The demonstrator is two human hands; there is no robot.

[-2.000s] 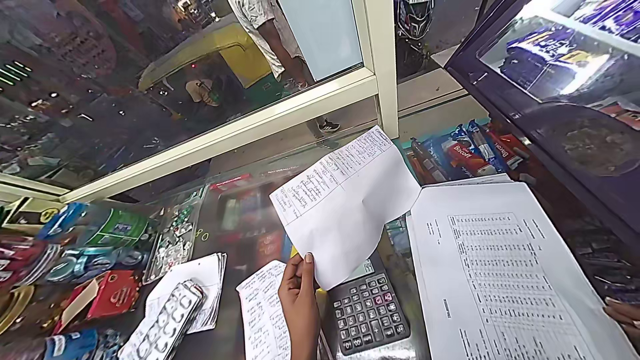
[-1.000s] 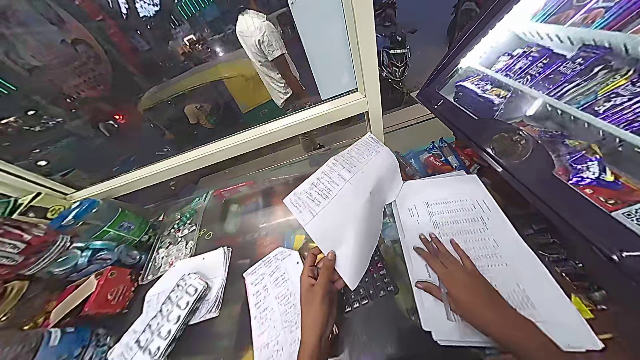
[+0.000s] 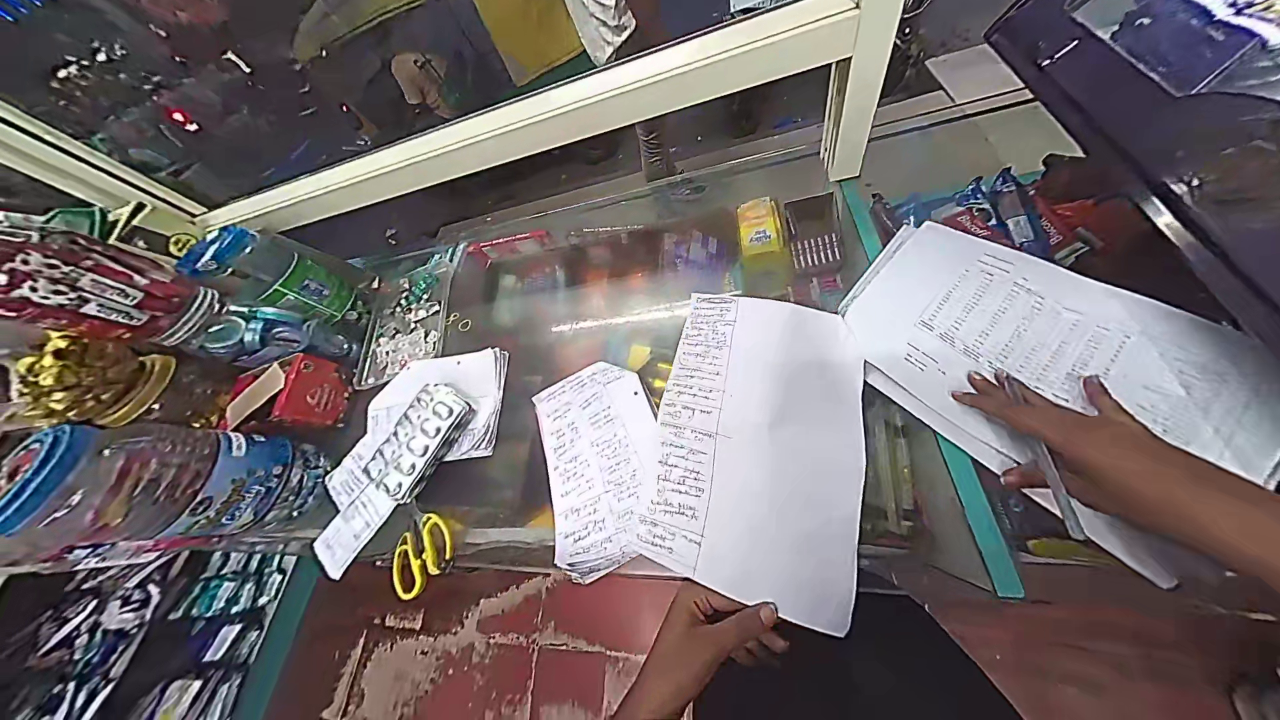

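My left hand (image 3: 715, 635) pinches the lower edge of a folded paper sheet (image 3: 785, 440) with handwriting down its left part. That sheet partly overlaps a smaller stack of handwritten slips (image 3: 592, 460) on the glass counter. My right hand (image 3: 1060, 430) lies spread on a stack of printed sheets (image 3: 1180, 370) bearing a table, with a pen (image 3: 1050, 470) between its fingers. Further left, tablet blister packs (image 3: 425, 440) rest on more papers (image 3: 480, 400), beside yellow-handled scissors (image 3: 422, 555) at the counter's near edge.
Plastic jars (image 3: 150, 480), a red box (image 3: 300, 390) and a clear tray of small items (image 3: 410, 320) crowd the left. A window frame (image 3: 560, 110) runs behind the glass counter (image 3: 560, 330). Snack packets (image 3: 1010, 215) and a dark display case (image 3: 1150, 150) stand at the right.
My left hand has brought the handwritten sheet down toward the counter's near edge. The right hand, at the far right edge two seconds ago, now rests on the printed sheets. The view has tilted down.
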